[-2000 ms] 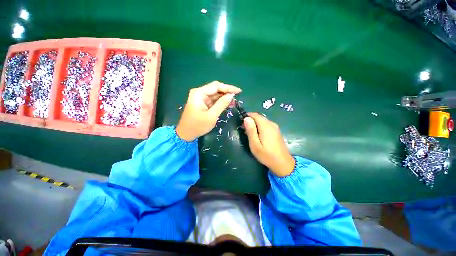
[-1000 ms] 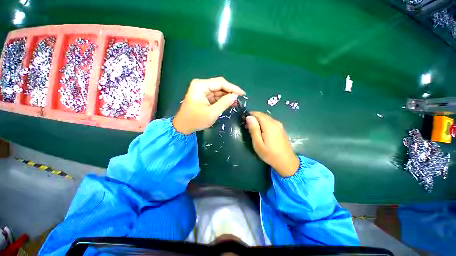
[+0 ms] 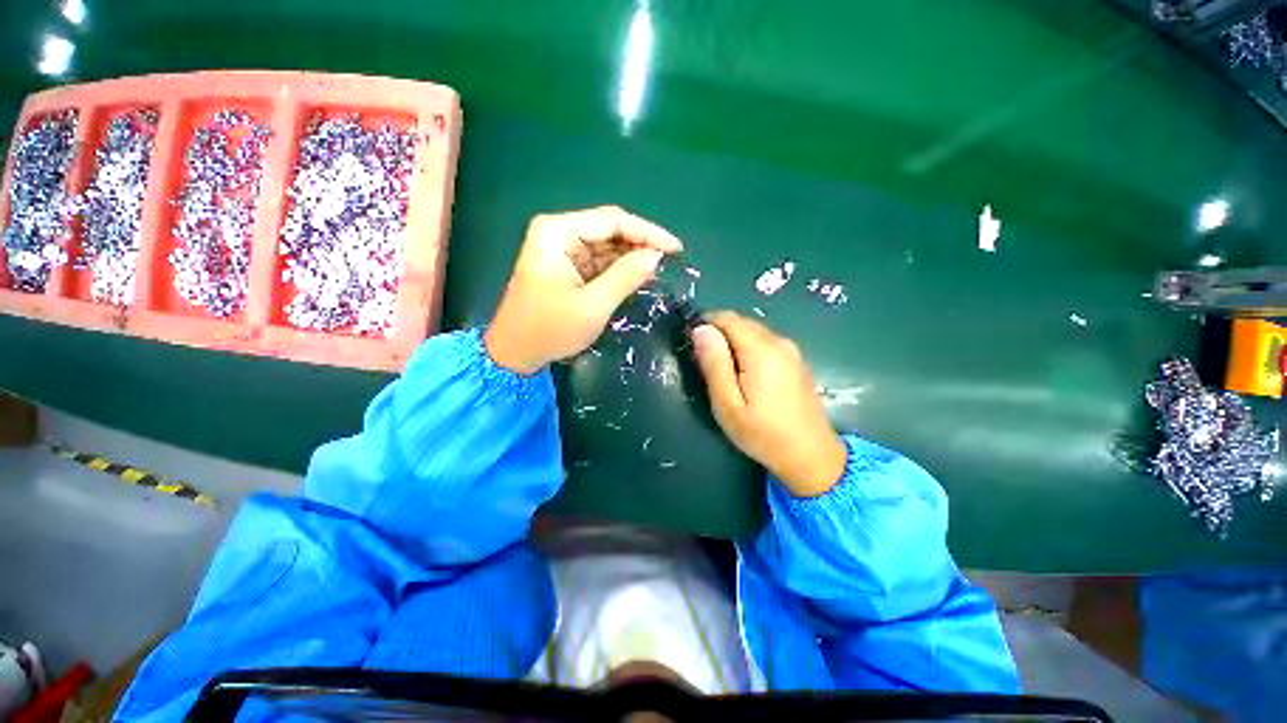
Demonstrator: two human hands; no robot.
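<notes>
My left hand (image 3: 572, 287) pinches something very small between thumb and index finger; the piece is mostly hidden by the fingertips. My right hand (image 3: 765, 396) is closed around dark nippers (image 3: 686, 312), whose jaws point up and left, just below and right of my left fingertips. The handles are hidden in my palm. Thin pale scraps (image 3: 628, 370) lie scattered on the green bench (image 3: 903, 381) below and between my hands. A small group of silvery parts (image 3: 775, 277) lies beyond my right hand, with a few smaller ones beside it.
A salmon-pink compartment tray (image 3: 439, 226) filled with small silvery parts is at left. A tangled silvery heap (image 3: 1211, 449) lies at far right, below a yellow box (image 3: 1255, 356) and a grey metal bar (image 3: 1225, 288). A white piece (image 3: 988, 228) lies alone at upper right.
My left fingertips have moved slightly left and away from the nipper jaws. My right hand has barely moved. Since the earliest frame, the view has shifted a little, so the tray appears higher.
</notes>
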